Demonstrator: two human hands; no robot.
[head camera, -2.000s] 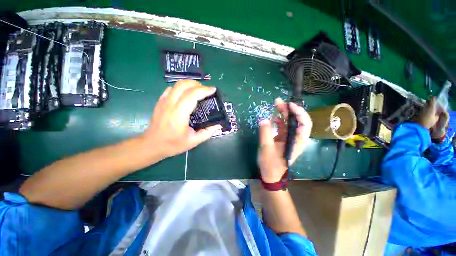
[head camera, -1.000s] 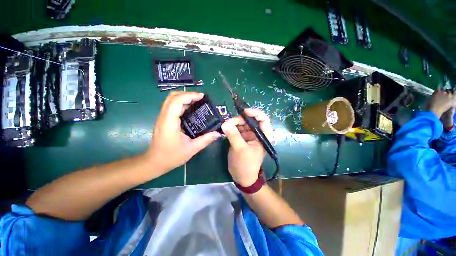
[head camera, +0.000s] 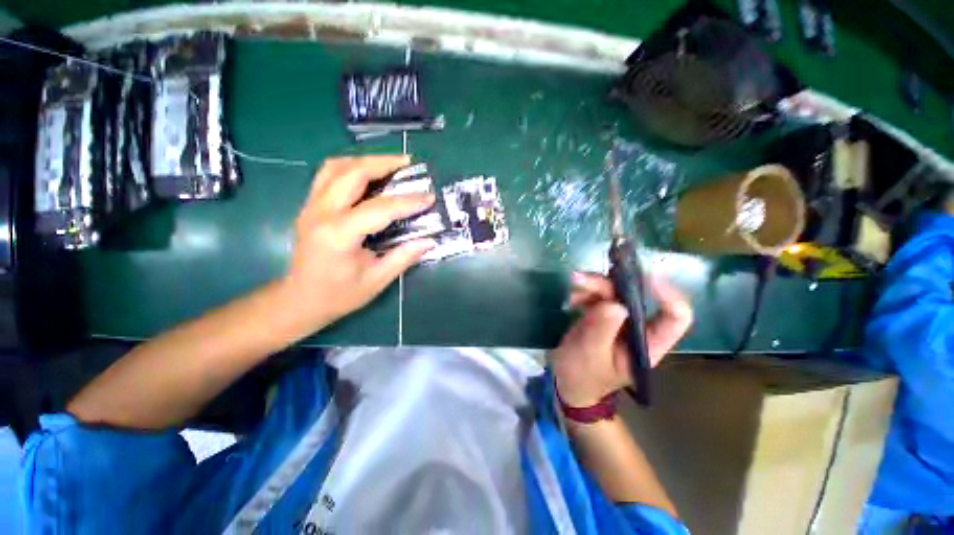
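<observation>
My left hand (head camera: 350, 225) grips a phone mainboard assembly (head camera: 476, 216) on the green mat, its fingers across the left part. White, dark and gold components show at the free right end. My right hand (head camera: 617, 329) holds a black soldering iron (head camera: 631, 298), its thin metal tip pointing up and away, to the right of the board and apart from it. A black phone battery (head camera: 384, 97) with white print lies on the mat beyond my left hand. Whether a battery is under my left fingers is hard to tell.
Upright phone assemblies (head camera: 188, 120) stand at the left, a pale strand beside them. Small slivers (head camera: 572, 199) are scattered right of the board. A fume fan (head camera: 699, 84), brown tube (head camera: 769, 211) and black-yellow block stand at the right. A cardboard box (head camera: 800, 460) and another person's blue sleeve (head camera: 926, 313) are at right.
The black battery seen in my left hand no longer shows clearly; my left hand now presses the board assembly. The iron has moved right, away from the board. The view has shifted.
</observation>
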